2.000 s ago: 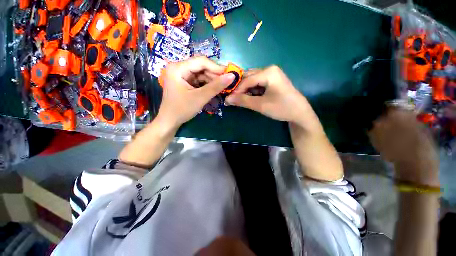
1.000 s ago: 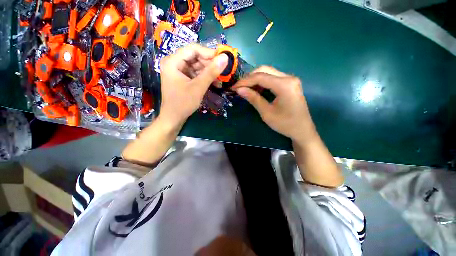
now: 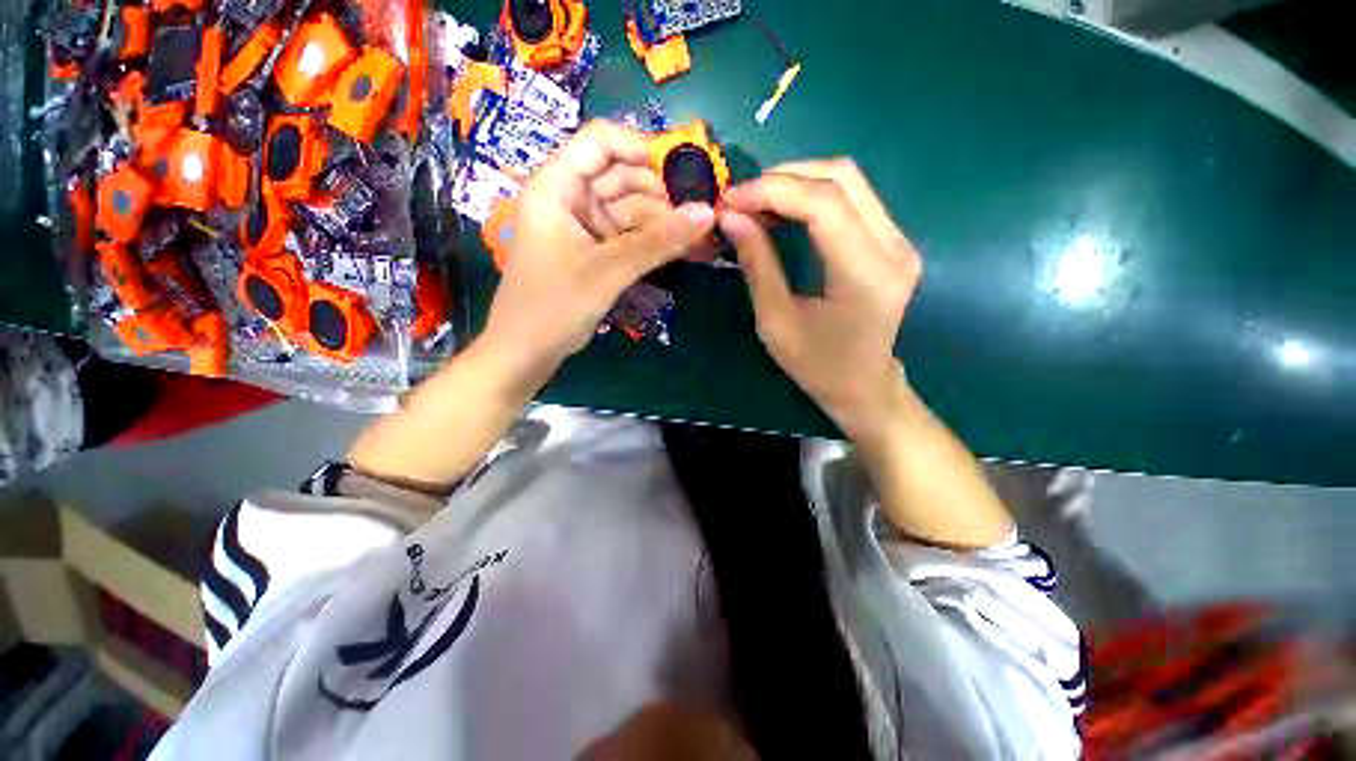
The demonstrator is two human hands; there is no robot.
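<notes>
An orange housing with a black oval (image 3: pixel 689 173) is held just above the green bench, oval face up. My left hand (image 3: pixel 595 238) grips it from the left with thumb and fingers. My right hand (image 3: pixel 825 268) has thumb and index finger pinched together at the housing's lower right edge. Whether a wire is between those fingertips is too small to tell. A circuit board (image 3: pixel 643 309) lies on the bench just below my left hand, partly covered.
A clear plastic bag (image 3: pixel 335 379) full of mixed orange units is at left. Unsorted units (image 3: pixel 521 127) lie beside it. A yellow-white strip (image 3: pixel 776 92) lies beyond my hands on the bench (image 3: pixel 1041 179). A cardboard box (image 3: pixel 127 572) is on the floor at lower left.
The housing has turned in my left hand and its oval now faces up. My right fingertips have risen to its edge. The other person's arm and the right-hand bag have left the view.
</notes>
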